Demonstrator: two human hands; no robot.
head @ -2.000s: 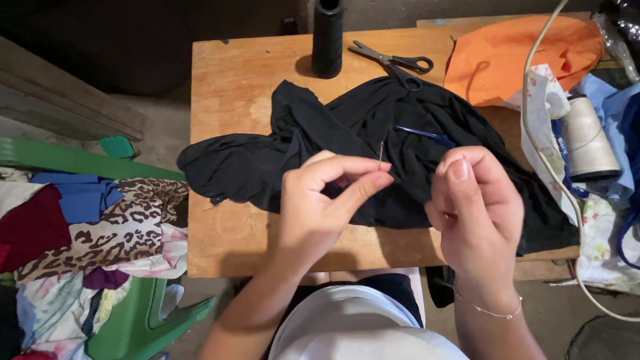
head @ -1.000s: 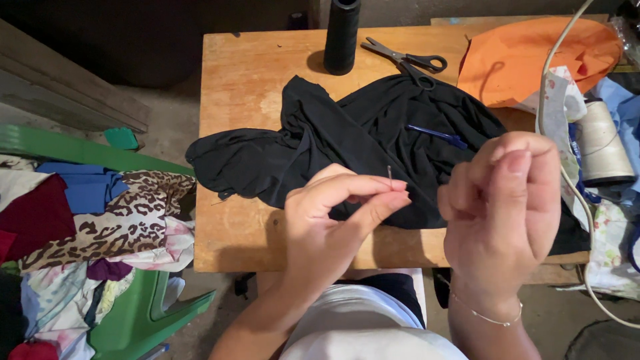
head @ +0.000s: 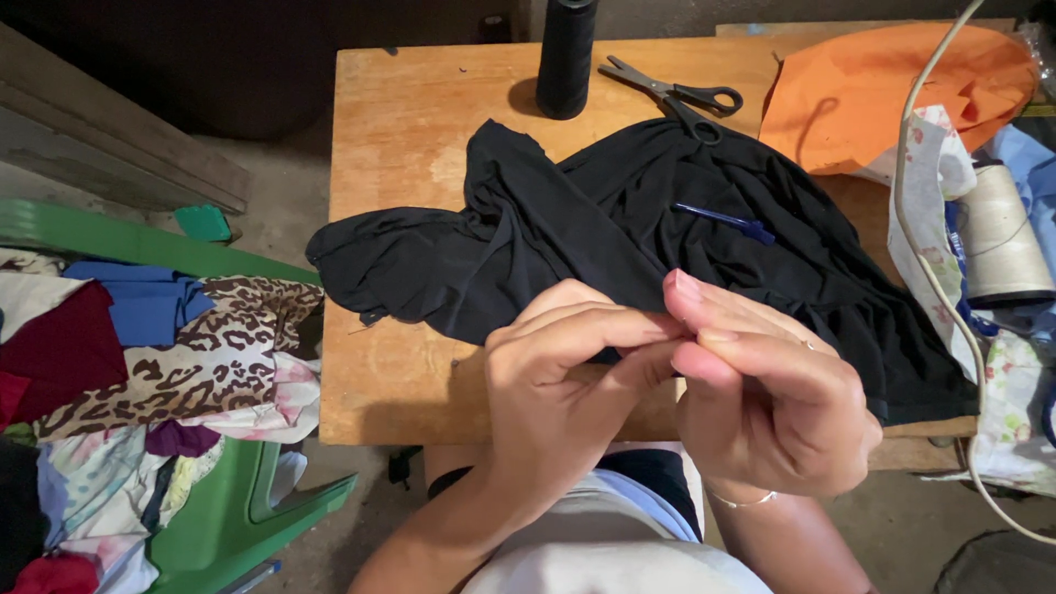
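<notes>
My left hand (head: 569,379) and my right hand (head: 775,404) meet fingertip to fingertip over the near edge of a black garment (head: 536,239). Thumb and forefinger of the left are pinched together; the needle seen there earlier is hidden among the fingers. The right hand's fingertips are also drawn together, and whether they hold thread cannot be made out. On the garment lies a slim blue tool (head: 726,221), perhaps a seam ripper. Black-handled scissors (head: 660,87) rest partly on its far edge, beside an upright cone of black thread (head: 566,62).
The wooden table (head: 396,148) carries orange fabric (head: 874,99) at the back right. A cone of cream thread (head: 1002,235) lies among scraps, with a pale cable (head: 916,239) hanging in front. At left, a green plastic chair (head: 223,511) holds piled cloth, including a leopard-print piece (head: 181,371).
My hands were apart, with a needle showing at the left fingertips; now their fingertips touch. The right hand has moved left from its place one second ago and its fingers have partly unfolded.
</notes>
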